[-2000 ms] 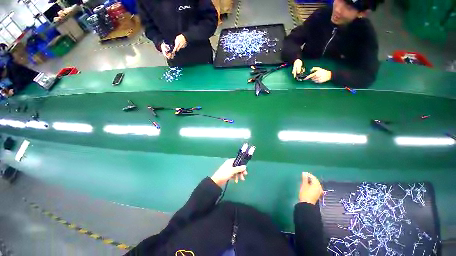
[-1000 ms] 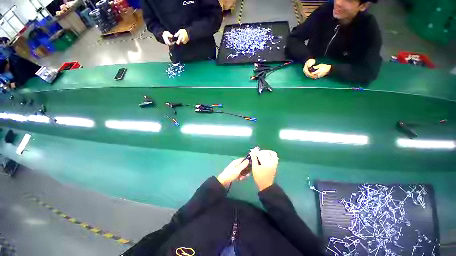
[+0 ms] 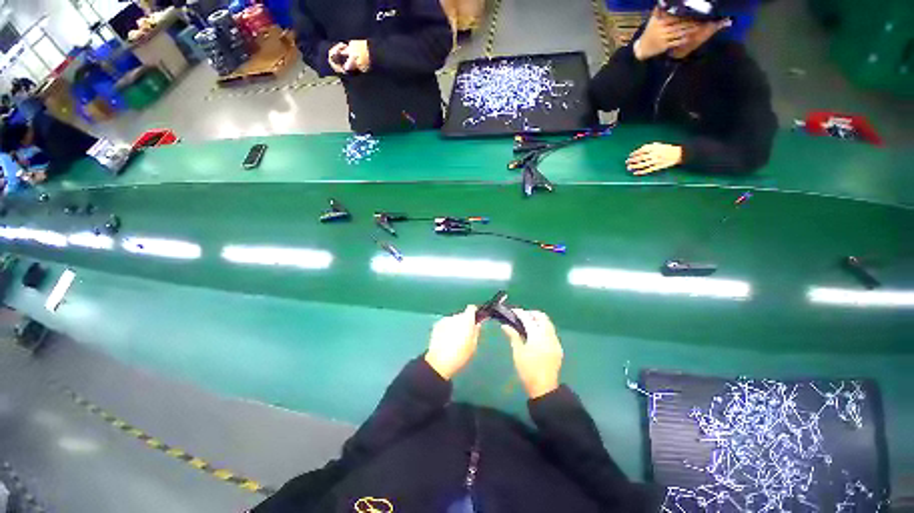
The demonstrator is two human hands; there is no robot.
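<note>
My left hand (image 3: 454,342) and my right hand (image 3: 536,351) are close together over the near green ledge, in front of my chest. Between them they hold a black cable assembly (image 3: 500,312), one dark part in the fingers of each hand, the two parts meeting at the top in an upturned V. No whitish ends show on it. A black ribbed parts tray (image 3: 673,441) lies at my right with a tangled heap of thin pale pieces (image 3: 762,441).
Black assemblies (image 3: 453,226) with coloured tips lie on the green belt (image 3: 601,230). Across it are a far tray (image 3: 571,90), a dark bundle (image 3: 535,178), a small pale pile (image 3: 360,149), a dark flat phone-like rectangle (image 3: 255,156) and two coworkers.
My right hand has come from beside the tray to the assembly. Its whitish ends no longer show, and its parts are now spread. Belt pieces have shifted right. The seated coworker has raised a hand to the face.
</note>
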